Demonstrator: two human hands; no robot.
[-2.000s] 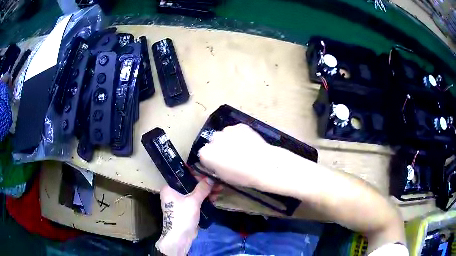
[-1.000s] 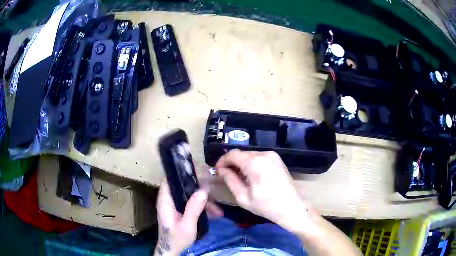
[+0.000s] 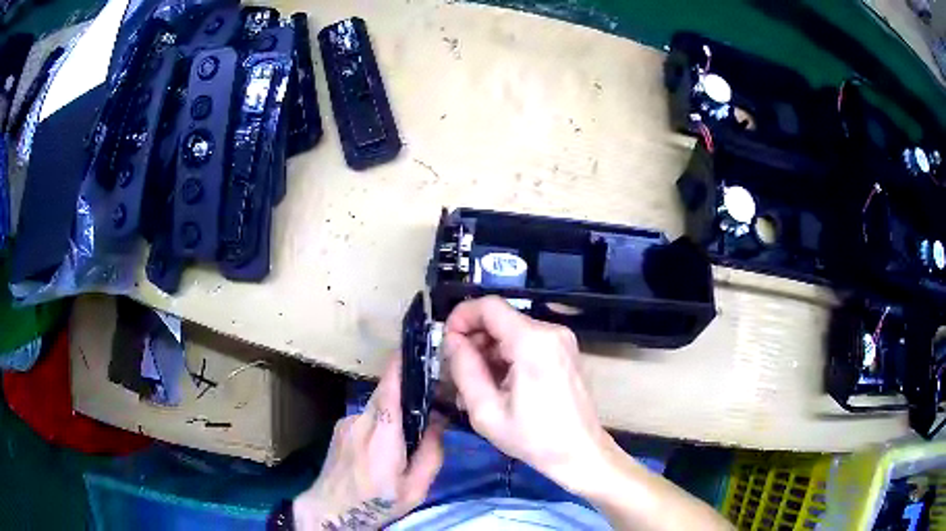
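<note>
A black control panel stands on edge in my left hand, its circuit side facing right. My right hand has its fingertips pinched at the pale parts on the panel's circuit side; what they pinch is too small to tell. A black open housing lies on the bench just beyond my right hand, open side up. Inside its left end are a small circuit board and a round silver-white component.
Stacked button panels lie at the left beside clear plastic wrap; a single panel lies to their right. More housings stand at right. A cardboard box and yellow basket are below the bench edge.
My left hand has turned the panel on edge and brought it right, against my right fingertips. Earlier, my right hand left the housing, which now lies straight with its open side up.
</note>
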